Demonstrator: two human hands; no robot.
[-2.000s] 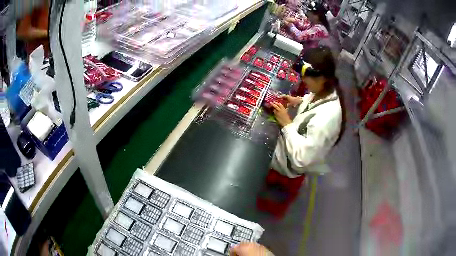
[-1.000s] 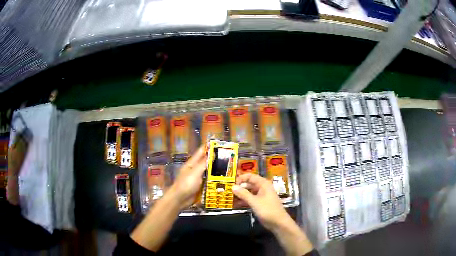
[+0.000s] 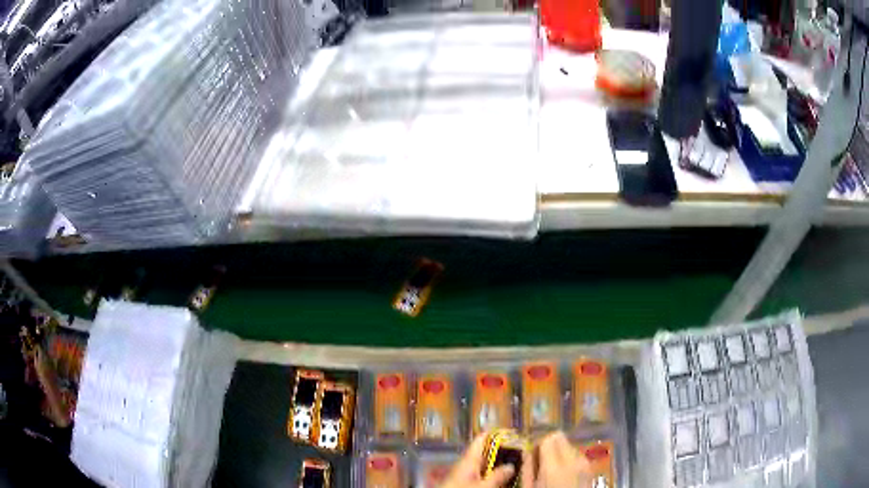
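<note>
My left hand [image 3: 467, 470] and my right hand [image 3: 559, 461] are at the bottom edge, partly cut off. My left hand holds an orange-yellow phone [image 3: 505, 454], whose lower part is out of view. My right hand is against its right side; its fingertips are too small and blurred to read. Below them lies a clear tray [image 3: 460, 401] with orange phone bodies [image 3: 540, 393] in rows. Several loose half-assembled phones [image 3: 333, 416] lie to its left. A white stack [image 3: 664, 419] at right bears dark-outlined front panels [image 3: 716, 435].
A green belt [image 3: 562, 303] runs behind the tray, with a few phones [image 3: 417, 288] on it. Another white stack [image 3: 141, 396] stands at left. The shelf above holds stacked clear trays [image 3: 410, 124], a black smartphone [image 3: 640, 160] and a tape roll [image 3: 625, 74]. A pale post [image 3: 777, 238] stands at right.
The view has swung from the neighbouring worker to the bench, then tilted up towards the shelf. The hands and held phone now sit lower in the picture, partly cut off.
</note>
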